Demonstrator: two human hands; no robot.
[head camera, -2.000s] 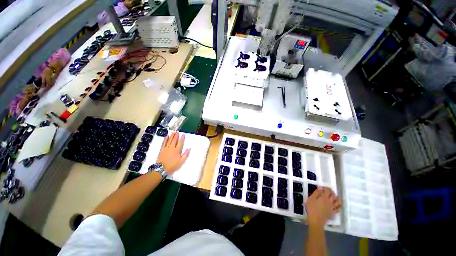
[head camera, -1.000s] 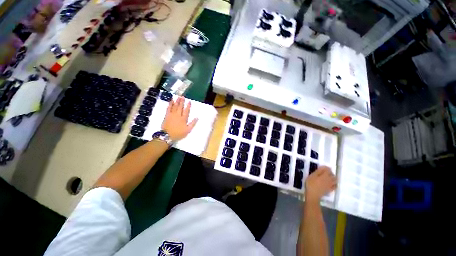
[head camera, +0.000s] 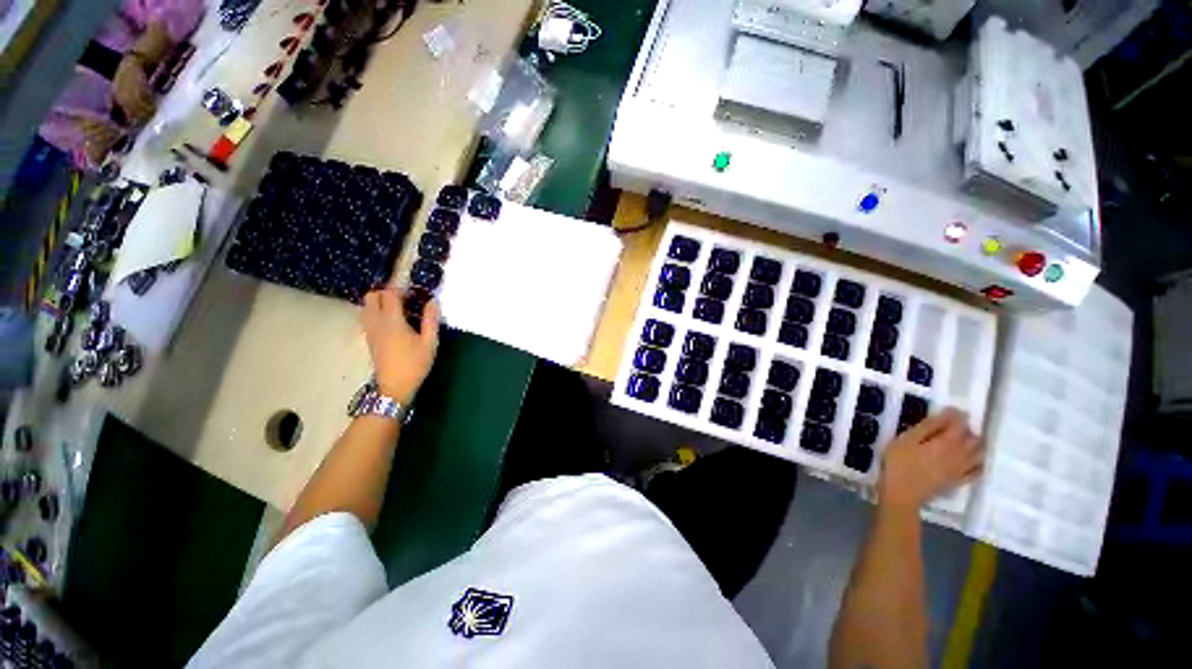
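Observation:
My left hand (head camera: 400, 350) is at the lower left corner of the white foam sheet (head camera: 529, 281); its thumb and fingers close around the lowest glossy black housing (head camera: 416, 302) of the column there. Other housings (head camera: 435, 246) stand above it along the foam's left edge. My right hand (head camera: 931, 460) lies palm down over the lower right of the white blister tray (head camera: 641, 307), fingers bent, beside a black housing (head camera: 914, 413). What is under its fingers is hidden. Black housings (head camera: 804, 307) fill most tray pockets; several at the right are vacant.
A dense black block of housings (head camera: 327, 225) lies on the beige board (head camera: 248, 366), left of the foam. The white machine (head camera: 784, 163) stands behind the tray. An empty blister tray (head camera: 1059, 431) is at the right. Clear bags (head camera: 516, 111) and a white cable (head camera: 566, 29) lie behind the foam.
My left hand has moved off the foam's middle, left and down to the lowest housing, and closed around it. My right hand stays at the tray's lower right. The view has shifted.

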